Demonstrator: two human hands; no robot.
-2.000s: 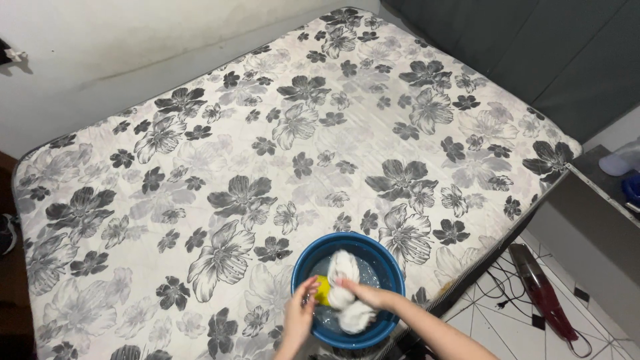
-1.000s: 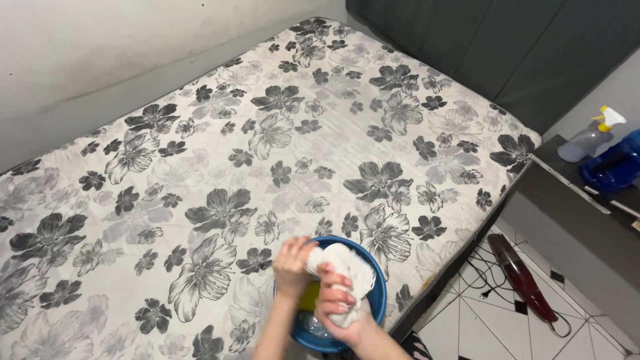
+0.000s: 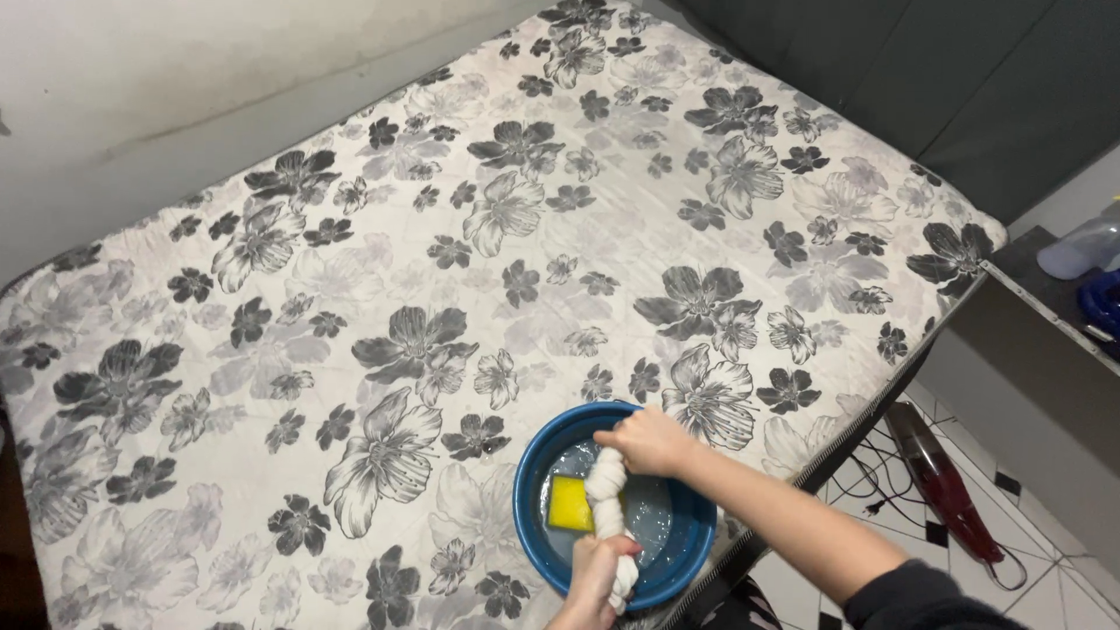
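A white cloth (image 3: 605,490), twisted into a rope, is stretched over a round blue plastic bucket (image 3: 528,512). Its lower end is gripped in my left hand (image 3: 597,573), near the bucket's front rim. My right hand (image 3: 646,442) is closed around the upper end, above the far part of the bucket. Beside the cloth, on its left, a yellow sponge (image 3: 569,503) lies in cloudy, bubbly water (image 3: 649,516). The bucket stands on a mattress (image 3: 542,306) with a grey and white floral cover, close to its right front edge.
On the tiled floor (image 3: 792,577) at right lie a dark red handheld vacuum cleaner (image 3: 949,490) and its black cord (image 3: 875,481). A grey shelf (image 3: 1032,284) beside the mattress holds a translucent bottle (image 3: 1081,248) and a blue container (image 3: 1101,302). A wall (image 3: 219,79) borders the mattress's far left side.
The white cloth, bunched between my hands before, is now a tight twisted length. My right hand has moved to its far end, my left to its near end. The sponge shows more fully.
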